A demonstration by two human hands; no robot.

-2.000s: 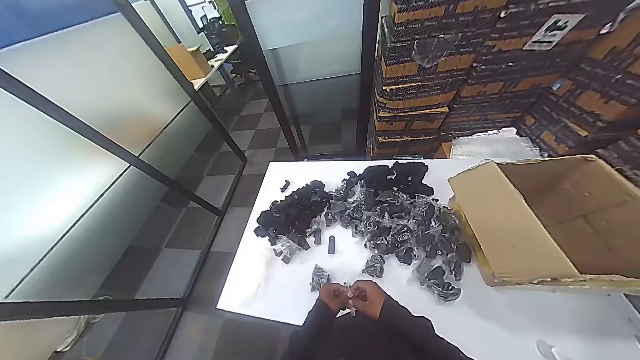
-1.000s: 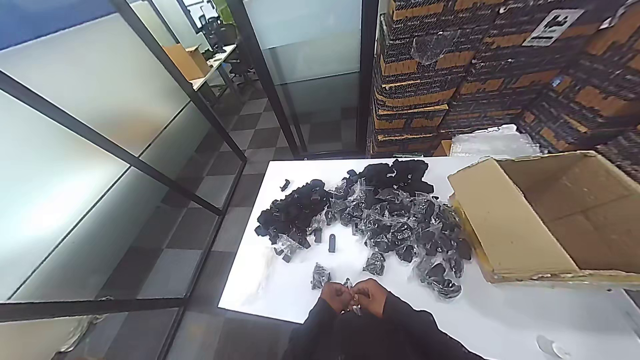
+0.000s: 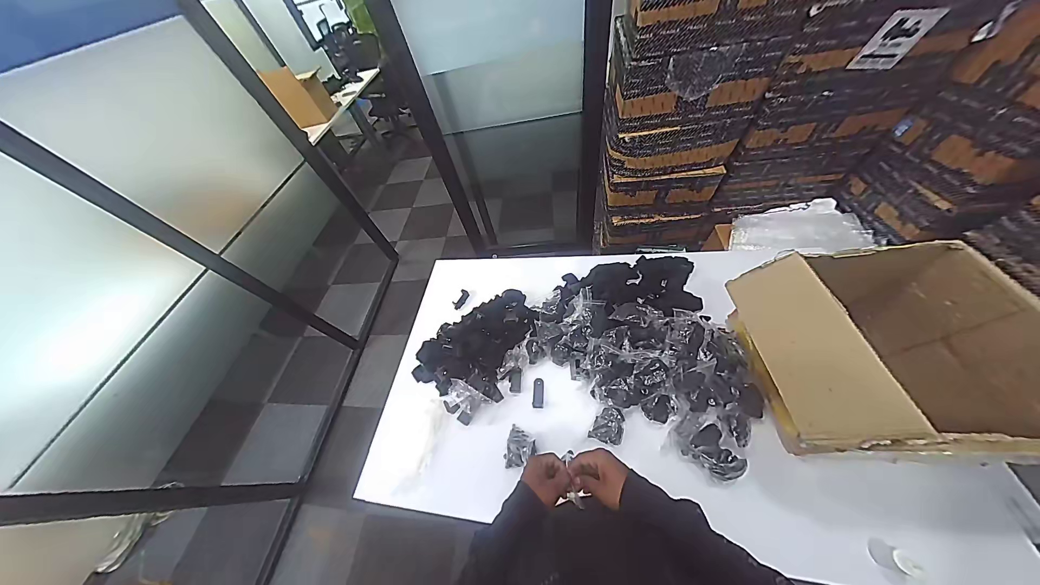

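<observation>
My left hand (image 3: 547, 478) and my right hand (image 3: 599, 477) meet at the near edge of the white table (image 3: 455, 487). Between them they pinch a small clear plastic bag (image 3: 573, 492); its contents are hidden by the fingers. Just beyond my left hand lies a bagged black part (image 3: 519, 447), and another bagged black part (image 3: 607, 426) lies beyond my right hand. Farther off are a single black oblong part (image 3: 538, 393), a heap of loose black parts (image 3: 479, 337) and a larger pile of black parts in clear bags (image 3: 650, 361).
An open cardboard box (image 3: 837, 366) stands on the right of the table. A small black piece (image 3: 461, 299) lies near the far left corner, and a white round object (image 3: 907, 561) near the front right. Wrapped cartons (image 3: 682, 106) are stacked behind; a glass partition (image 3: 162, 244) runs along the left.
</observation>
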